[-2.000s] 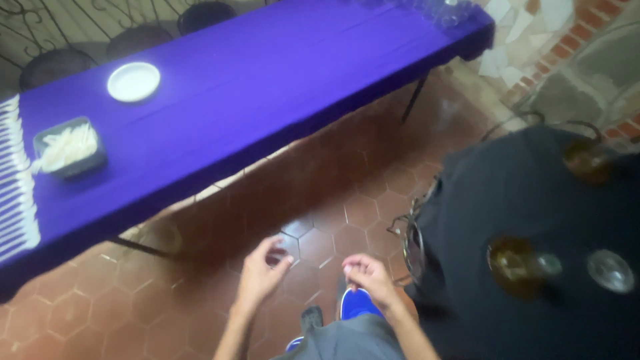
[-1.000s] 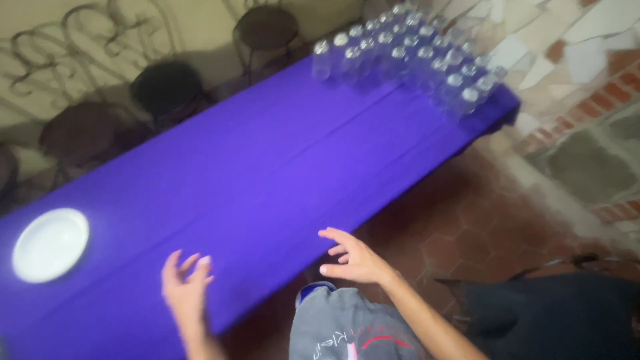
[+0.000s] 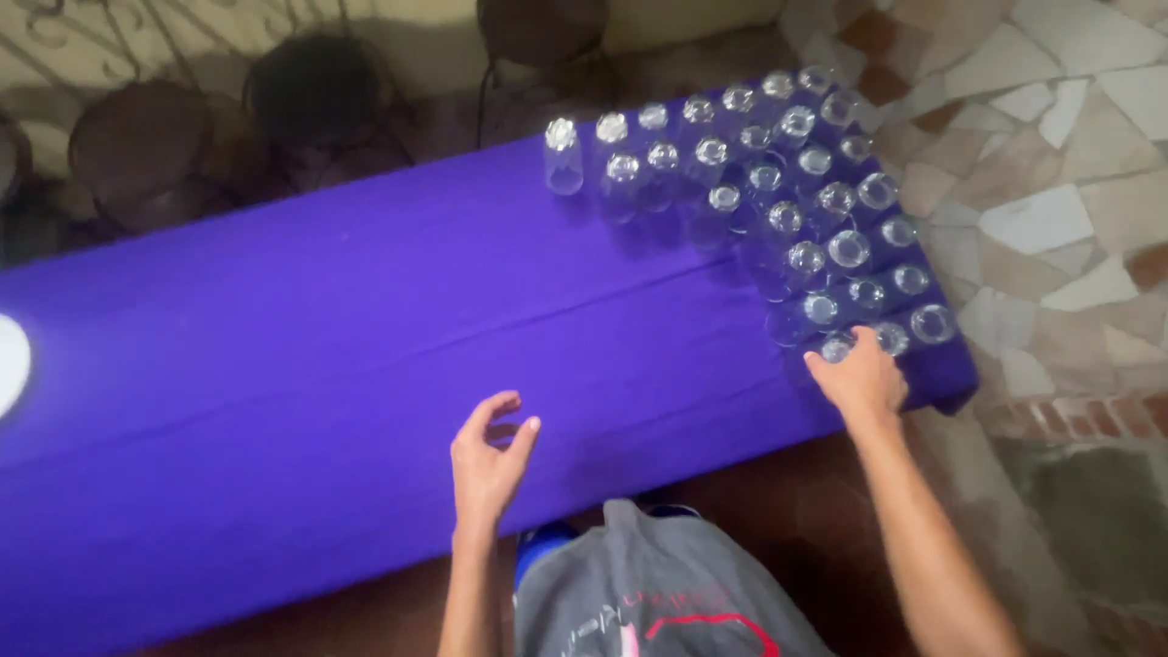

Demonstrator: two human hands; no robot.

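Several clear, upside-down glasses (image 3: 806,260) stand in rows at the right end of a table covered with a purple cloth (image 3: 365,347). My right hand (image 3: 858,379) is at the nearest row, its thumb and fingers spread around a glass (image 3: 837,348) at the front corner; whether it grips the glass I cannot tell. My left hand (image 3: 493,456) hovers over the cloth near the front edge, fingers apart and curved, holding nothing.
Part of a white plate (image 3: 11,365) shows at the far left. Dark round stools (image 3: 319,91) stand behind the table near a yellow wall with scrolled ironwork. Stone-patterned paving (image 3: 1040,219) lies beyond the table's right end.
The view has shifted toward the glasses. My right hand has moved out to the nearest glasses; a second ago it was over the table's front edge, away from them.
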